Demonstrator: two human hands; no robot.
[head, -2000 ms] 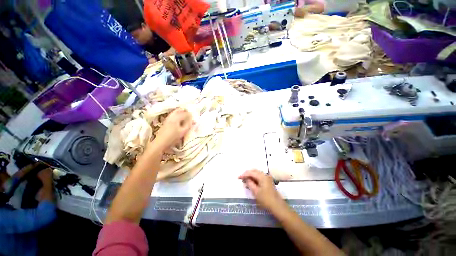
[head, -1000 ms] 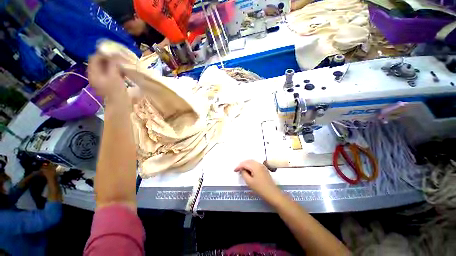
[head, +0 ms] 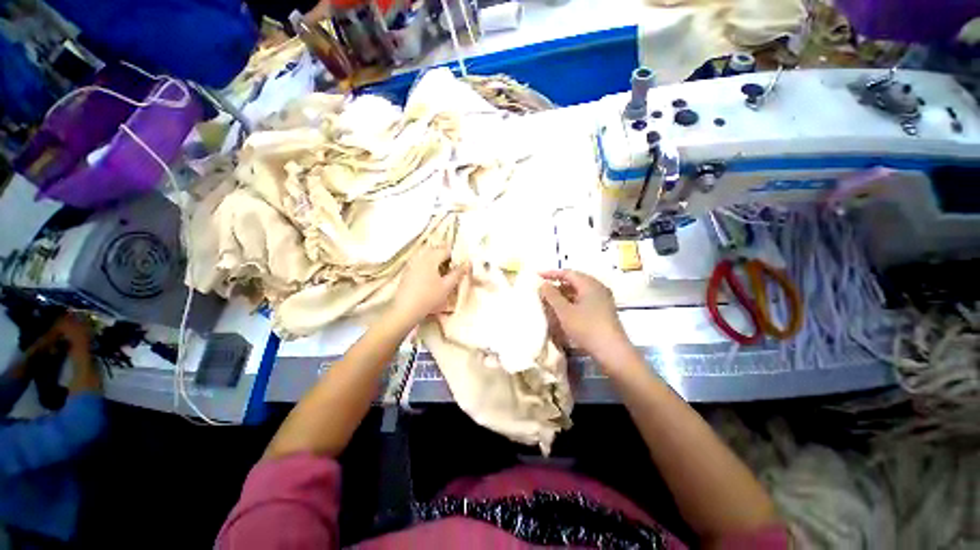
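Observation:
A cream garment piece point(head: 489, 360) lies in front of me and hangs over the table's front edge. My left hand point(head: 432, 281) grips its upper left part. My right hand point(head: 577, 306) pinches its right edge, thumb and finger together. A large crumpled cream garment bundle point(head: 322, 204) lies behind and left of my hands and touches the piece. The white sewing machine point(head: 774, 161) stands right of my hands. Its presser foot area point(head: 634, 223) has no fabric seen under it.
Scissors with red and orange handles point(head: 754, 301) lie right of the needle. Lavender strips point(head: 833, 290) hang behind them, and pale cords point(head: 940, 344) lie far right. A purple bin point(head: 118, 140) and a neighbouring machine point(head: 140, 263) are at left. A person's hand shows at far left.
My left hand has come down from the raised fabric at upper left to the front. A cream piece now lies between both hands. My right hand has moved from the bare table onto it. The view has tilted down.

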